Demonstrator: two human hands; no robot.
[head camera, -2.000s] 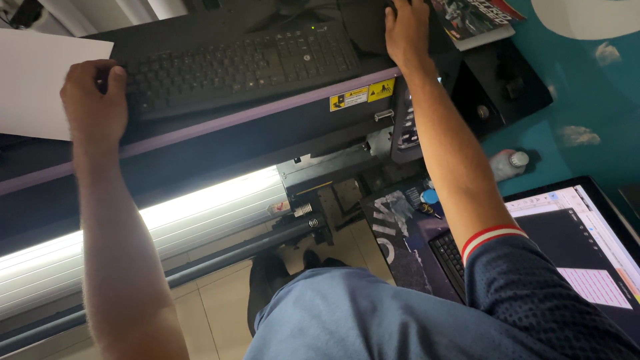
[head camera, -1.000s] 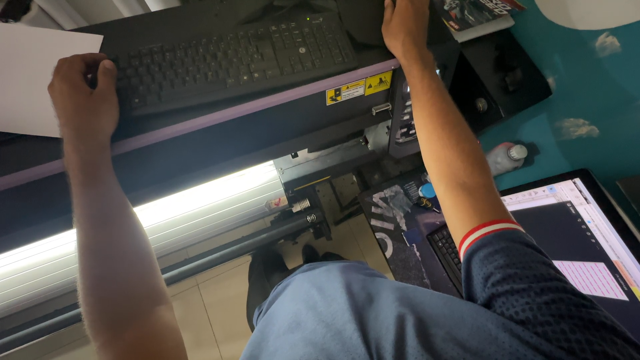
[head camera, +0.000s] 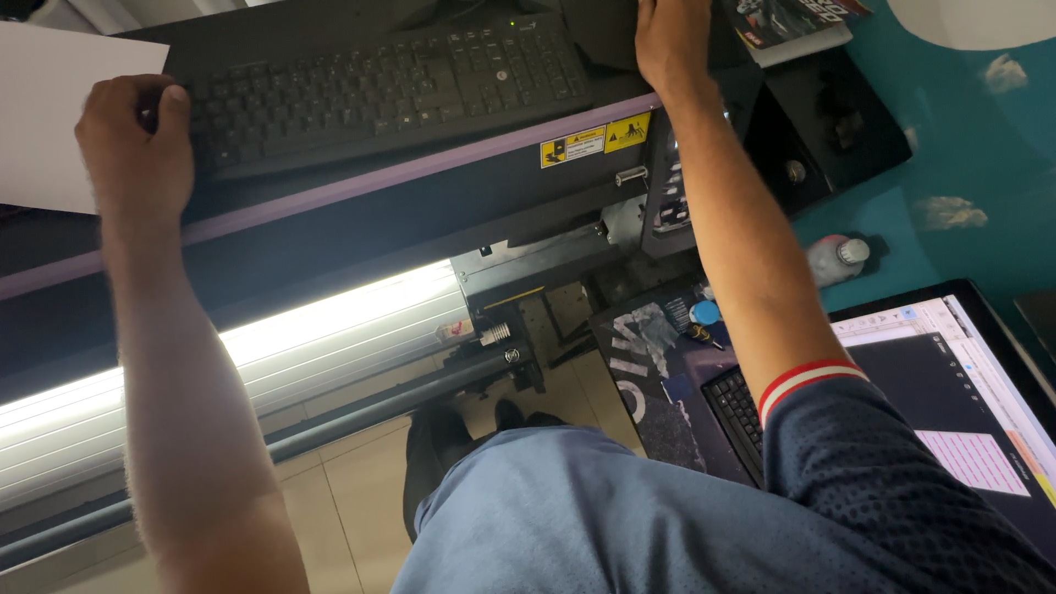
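A black keyboard (head camera: 396, 91) lies on the dark top of a wide-format printer (head camera: 371, 198). At its left end is my left hand (head camera: 136, 136), fingers curled, thumb near the keyboard's edge; a small dark gap shows between thumb and fingers, and whether it holds anything is unclear. White paper (head camera: 49, 107) lies beside and behind that hand. My right hand (head camera: 675, 41) is at the top of the view, right of the keyboard, on or over a dark flat surface. Its fingers run out of the frame, so what they touch is hidden.
Below the printer's front edge are a lit white slatted platen (head camera: 355, 330) and a dark roller bar (head camera: 396, 388). To the right are a bottle with a white cap (head camera: 837, 260), a printed magazine (head camera: 792, 25), a monitor (head camera: 957, 396) and a second black keyboard (head camera: 734, 421) on a printed dark surface.
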